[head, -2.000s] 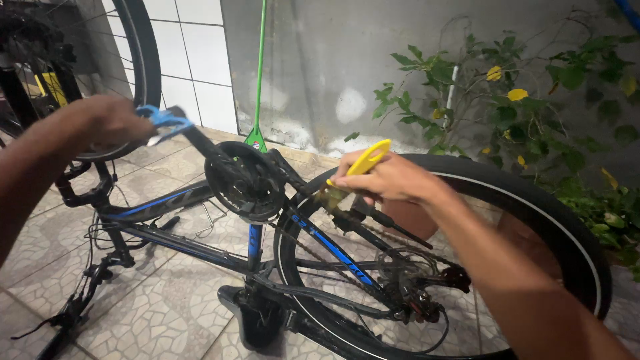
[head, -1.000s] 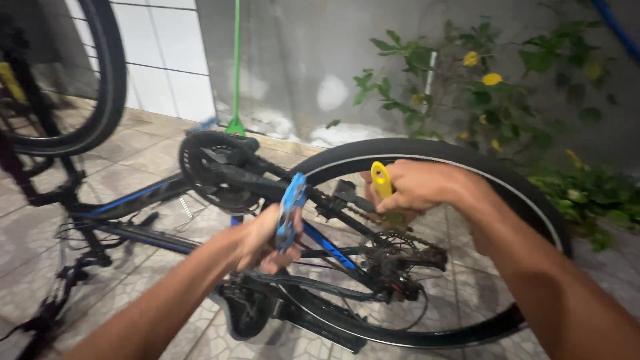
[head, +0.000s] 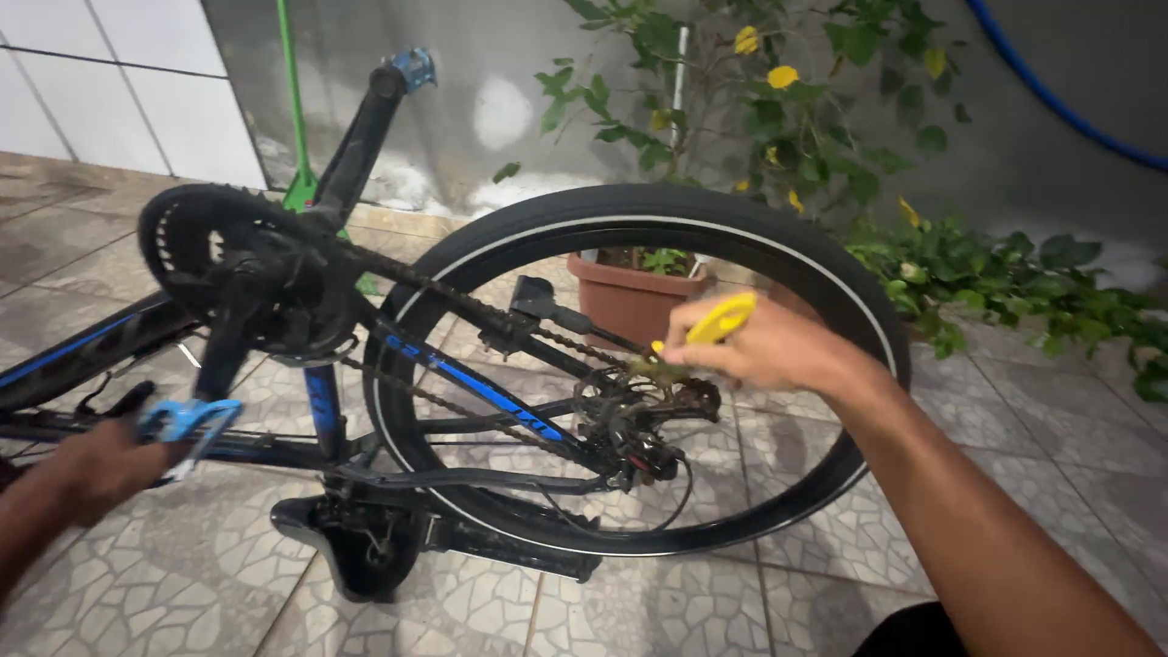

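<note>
An upside-down bicycle rests on its saddle, its black frame marked in blue. At the lower left, my left hand grips a blue pedal at the end of a crank arm. The other blue pedal points up beyond the chainring. My right hand holds a yellow-handled brush, its blurred bristles at the chain by the rear sprockets. Below them is the rear derailleur. The rear wheel stands behind the chain.
A terracotta-coloured planter and a leafy plant stand behind the wheel by the grey wall. A green-handled tool leans against that wall. A blue hose hangs at the upper right. Patterned tiles cover the floor.
My left hand has moved round with the pedal, from the upper left through the middle to the lower left. My right hand stays near the rear sprockets with the brush. The view has shifted.
</note>
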